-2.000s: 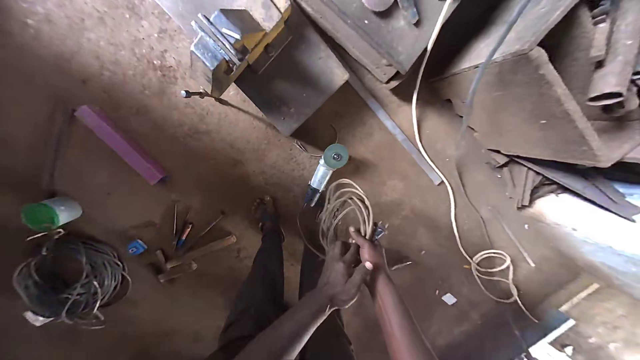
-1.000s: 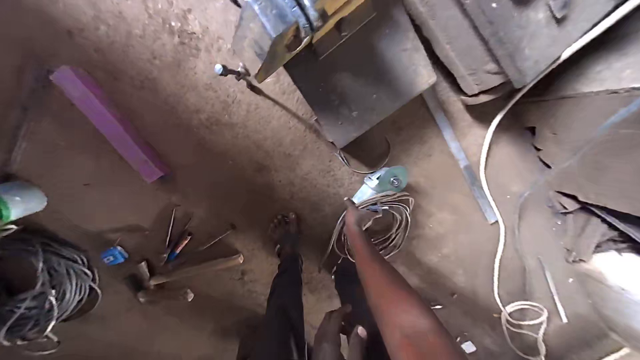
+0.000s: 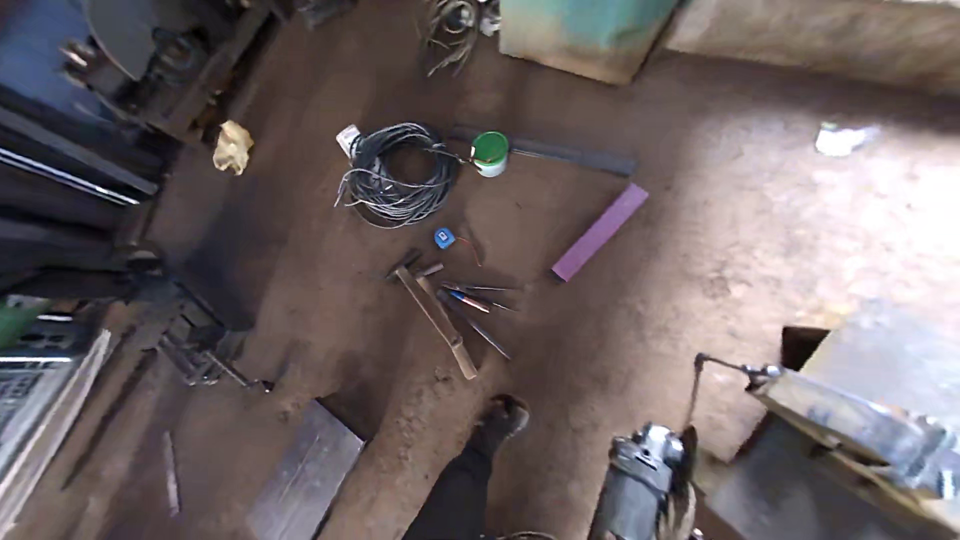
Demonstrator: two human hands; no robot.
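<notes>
Neither of my hands can be made out; both are below the lower edge of the view. An angle grinder (image 3: 637, 480) shows large at the bottom edge, right of my leg, with part of its light cable (image 3: 679, 514) beside it. What holds the grinder is hidden. On the dirt floor ahead of my foot lie a hammer (image 3: 439, 319) with a wooden handle, several thin rods and pen-like tools (image 3: 476, 304), and a blue tape measure (image 3: 444, 238). Beyond them is a coil of grey cable (image 3: 401, 202), next to a tub with a green lid (image 3: 490, 150).
A purple rectangular bar (image 3: 600, 232) and a dark flat bar (image 3: 574, 155) lie on the floor. At the lower right stands a bench vise (image 3: 847, 420) with its handle sticking out. A metal plate (image 3: 307, 476) is at lower left, with dark machinery (image 3: 191, 345) further left.
The view has swung strongly to the left. The grinder, on the floor by the vise's bench earlier, now appears much larger at the bottom edge. My hands and forearms have left the view.
</notes>
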